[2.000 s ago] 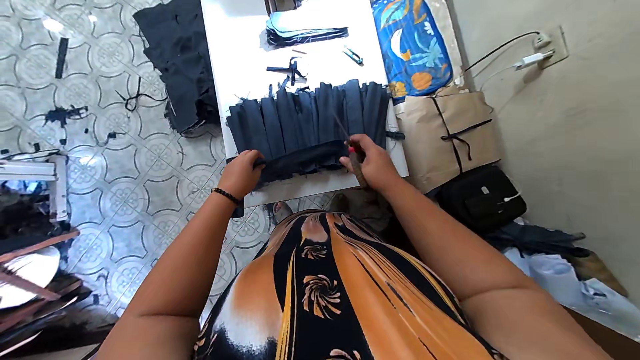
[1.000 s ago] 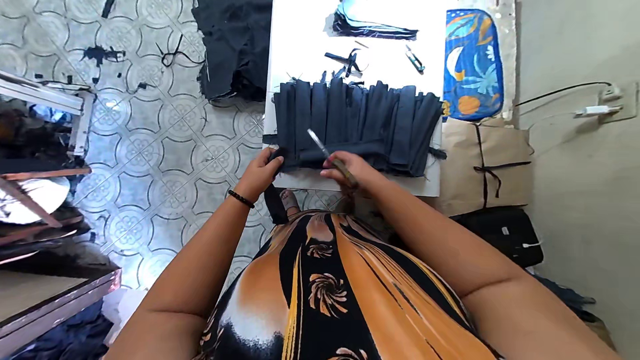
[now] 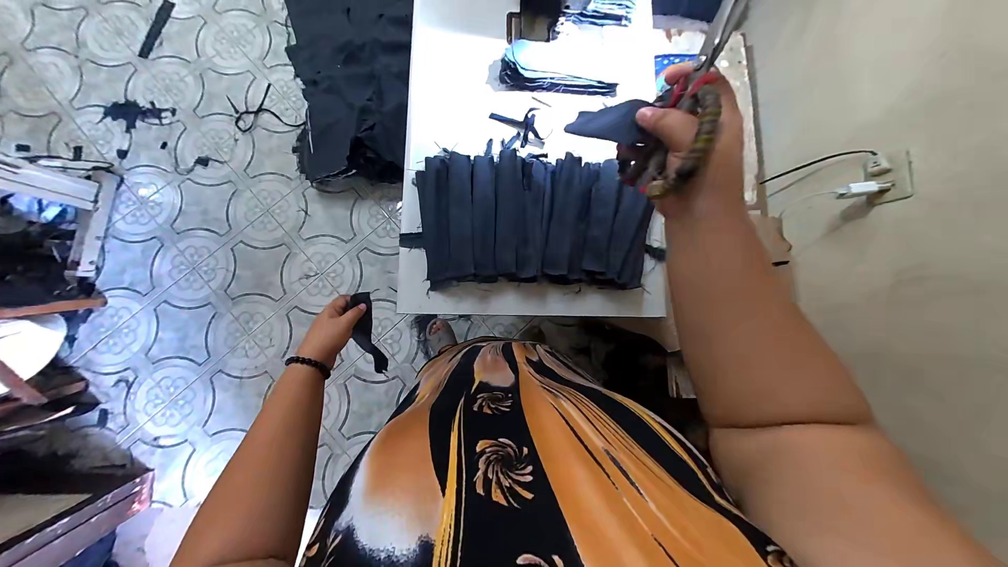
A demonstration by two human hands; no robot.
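My left hand (image 3: 335, 327) is beside the white table, over the tiled floor, pinching a narrow dark fabric strip (image 3: 365, 331) that hangs down. My right hand (image 3: 693, 134) is raised over the table's right side, holding scissors (image 3: 720, 35) with cloth-wrapped handles, their blades pointing up and away. A dark fabric piece (image 3: 606, 124) sticks out leftward from the same hand. Between my hands, a row of several dark fabric strips (image 3: 528, 220) lies side by side on the white table (image 3: 531, 302). Small dark scraps (image 3: 524, 124) lie behind the row.
Stacked cut fabric pieces (image 3: 555, 71) lie farther back on the table. A large dark cloth (image 3: 354, 94) hangs at its left edge. Plugs sit in a wall outlet (image 3: 902, 175) at right. Scraps (image 3: 134, 114) lie on the floor, and a white frame (image 3: 87, 213) stands at left.
My right hand has moved from the near edge of the fabric row up to the right side, with the scissors. My left hand has moved left, away from the table, with a dark strip.
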